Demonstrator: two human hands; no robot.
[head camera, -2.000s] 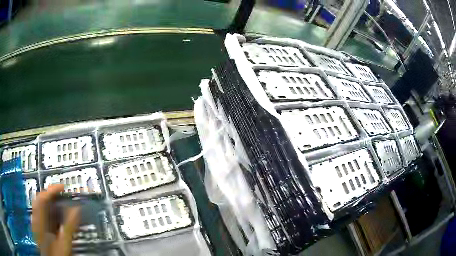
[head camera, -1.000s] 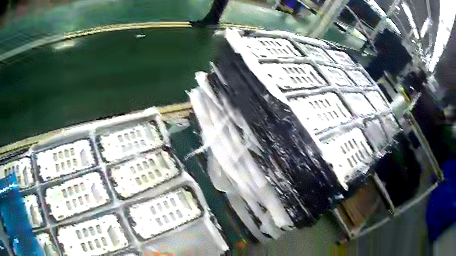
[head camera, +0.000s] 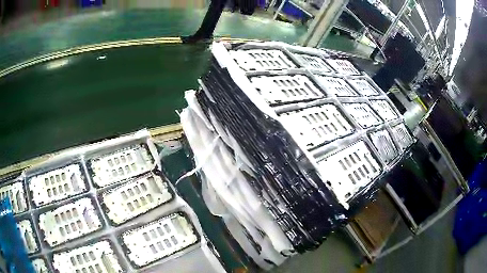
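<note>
No hand shows in the frame now. At the lower left lies a blister tray (head camera: 115, 199) with a grey-white rim. Its pockets hold silver-grey phone middle frames (head camera: 158, 239) with rows of oblong slots. The tray is cut off by the left and bottom edges. A strip of blue film (head camera: 12, 237) lies over its left part. To the right stands a tall stack of loaded trays (head camera: 267, 160) with black layered edges and frames in the top tray.
White soft sheets (head camera: 216, 181) hang from the stack's near left side. A dark green conveyor belt (head camera: 101, 96) runs behind the tray. A rack with a brown board (head camera: 376, 224) stands at the lower right. Something blue (head camera: 472, 213) is at the right edge.
The hand seen over the lower left of the tray two seconds ago is gone from view. The view has shifted, so the tray and stack sit further left.
</note>
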